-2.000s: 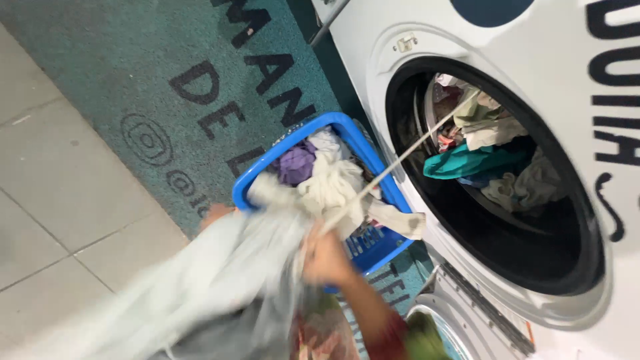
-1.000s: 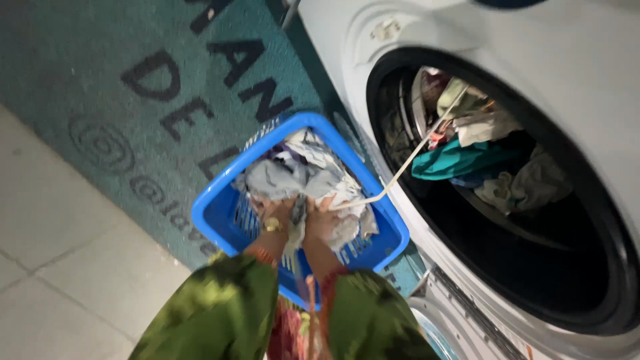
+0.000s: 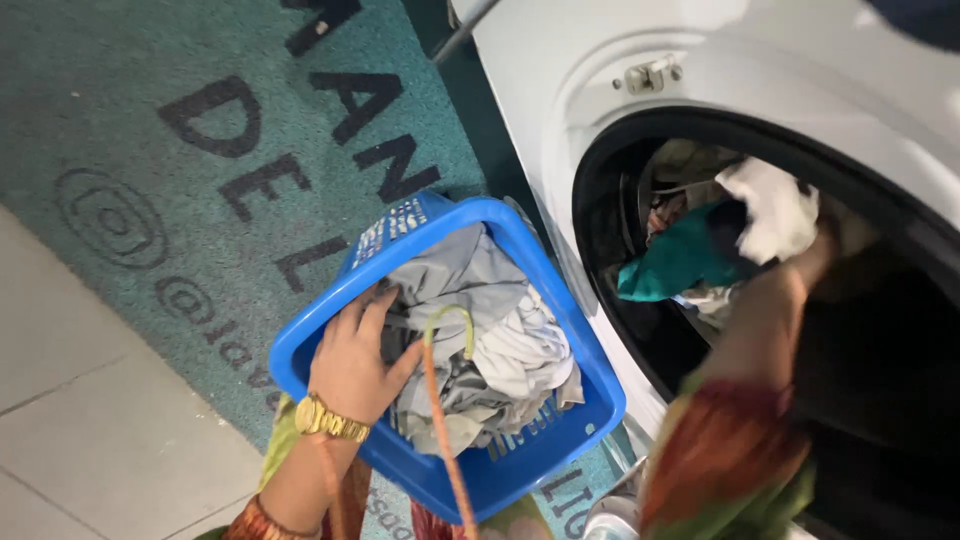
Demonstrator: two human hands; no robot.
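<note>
My left hand (image 3: 360, 360), with a gold watch (image 3: 330, 418) on its wrist, rests with fingers spread on grey clothes (image 3: 465, 277) in a blue plastic laundry basket (image 3: 592, 420). White cloth (image 3: 525, 349) lies beside the grey clothes. My right hand (image 3: 817, 247) reaches inside the round drum opening of a white front-loading machine, at a white garment (image 3: 772, 210); its fingers are mostly hidden, so its grip is unclear. A teal garment (image 3: 675, 259) and other laundry lie in the drum next to it. An orange and yellow-green cord (image 3: 442, 420) hangs across the basket.
The machine's black door rim (image 3: 592, 225) stands right of the basket, with a metal latch (image 3: 649, 77) above it. Under the basket lies a teal mat (image 3: 300, 135) with large dark lettering. Pale floor tiles (image 3: 112, 420) show at the lower left.
My right hand has moved from the basket into the drum. My left hand stays in the basket, where both hands were a second ago. The pale cord that stretched from drum to basket no longer shows.
</note>
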